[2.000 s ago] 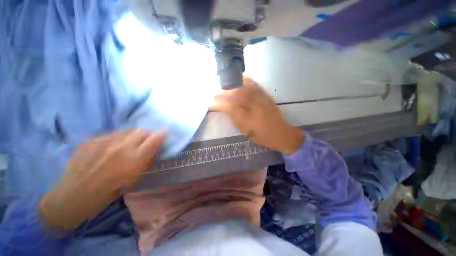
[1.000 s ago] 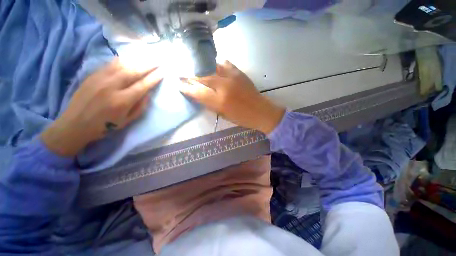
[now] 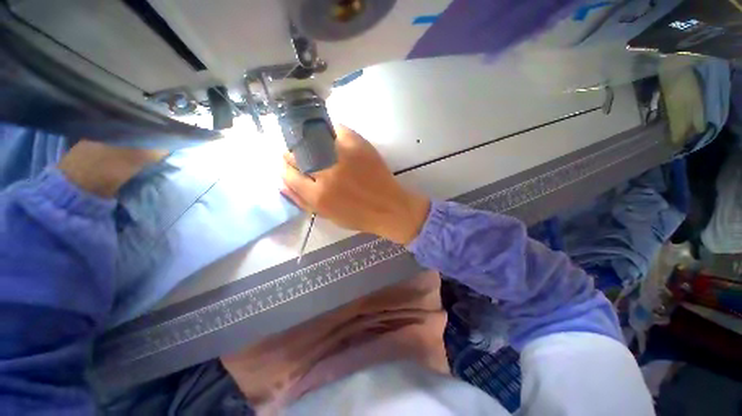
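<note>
Light blue cloth [image 3: 216, 215] lies flat on the machine bed, running under the needle area, where bright glare hides its edge. My left hand [image 3: 122, 165] is at the far left on the cloth, with its fingers hidden behind the machine head. My right hand [image 3: 354, 187] is low over the bed, just right of the cloth. Its fingers are bent toward the cloth's edge beside the dark cylindrical fitting [image 3: 309, 134], which covers part of them; whether they pinch anything is unclear. A thin dark line [image 3: 307, 237] shows below my right hand.
The white machine head [image 3: 244, 32] spans the top. The ruler strip [image 3: 285, 288] runs along the front edge. Pinkish-brown cloth [image 3: 342, 333] covers the lap. A blue lattice basket [image 3: 488, 374] and heaped blue cloth [image 3: 626, 236] are at the lower right. A black panel [image 3: 683, 28] is at the upper right.
The view has shifted, and the machine head now covers much of the upper left. My left hand has gone farther left and partly behind it. My right hand stays by the fitting.
</note>
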